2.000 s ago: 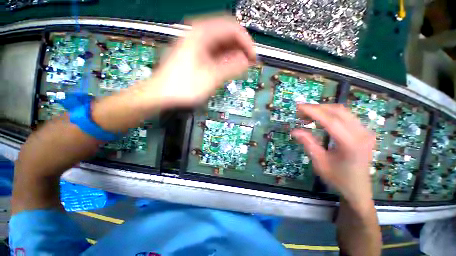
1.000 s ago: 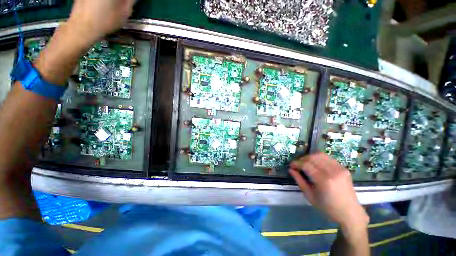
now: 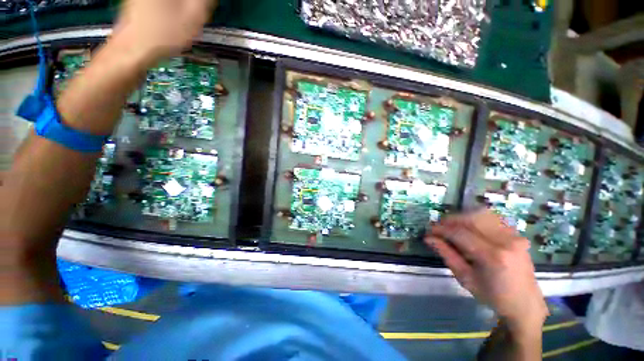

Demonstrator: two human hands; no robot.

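Observation:
Green circuit boards sit four to a grey-green carrier on the line in front of me. My right hand is over the lower right board of the middle carrier, near its lower right corner, thumb and fingertips close together. Whether it holds a small part cannot be told. My left hand is at the top left, over the far rail, blurred and cut off by the top edge; its fingers are hidden. A blue strap is round my left wrist, with a thin blue cord running up.
A large heap of silver components lies on the green mat beyond the far rail. The near metal rail runs between me and the carriers. A dark gap separates the left and middle carriers. More carriers continue right.
My left hand has moved from over the middle of the line to the top left. My right hand has moved down to the lower right board, and its fingers have closed together.

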